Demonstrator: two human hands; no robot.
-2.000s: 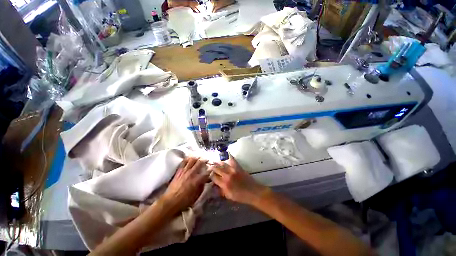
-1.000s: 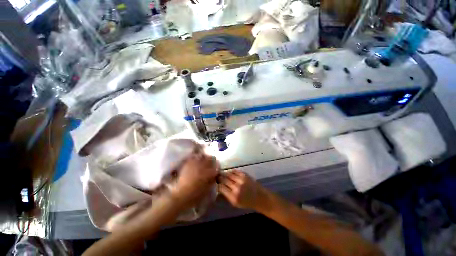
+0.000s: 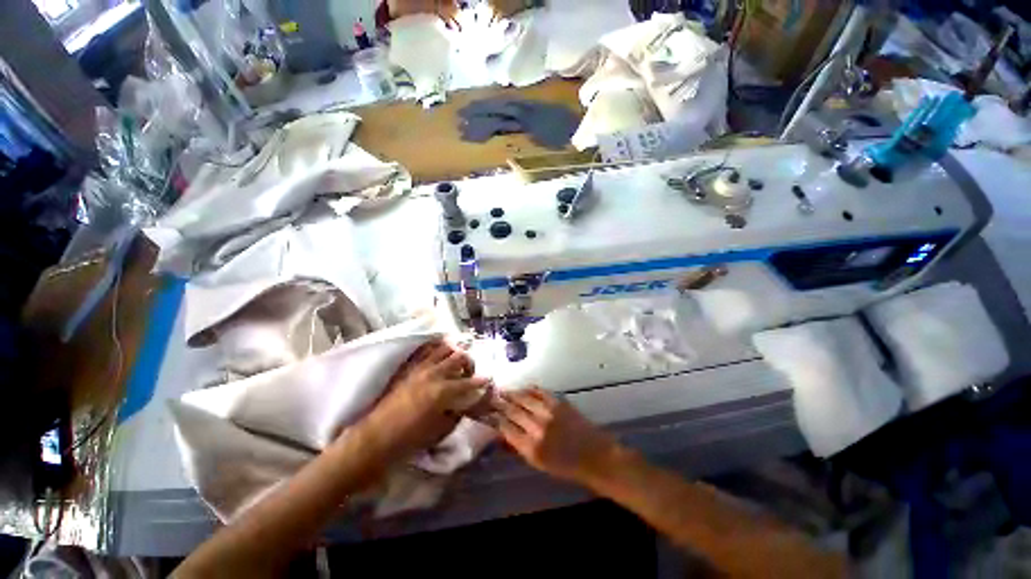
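Note:
A light beige workpiece (image 3: 300,390) lies bunched on the table left of the needle, with its paler and darker faces showing. My left hand (image 3: 424,396) rests on its right part, with the fingertips pinching the cloth's edge. My right hand (image 3: 548,430) is just right of it, its fingertips closed on the same edge. Both hands are in front of the presser foot and needle (image 3: 514,339), below the left end of the white lockstitch machine (image 3: 633,243). The cloth between the fingertips is small and partly hidden by the fingers.
Two white pads (image 3: 831,373) sit at the right front edge. A crumpled white tuft (image 3: 647,330) lies on the bed under the arm. Beige panels (image 3: 283,181) lie at far left. Grey scraps (image 3: 518,121) and a paper label (image 3: 635,144) are behind the machine head.
My hands have moved from close to the needle a little toward the table's front edge, holding the cloth edge. The bunched cloth has shifted and refolded. The camera view has also shifted slightly.

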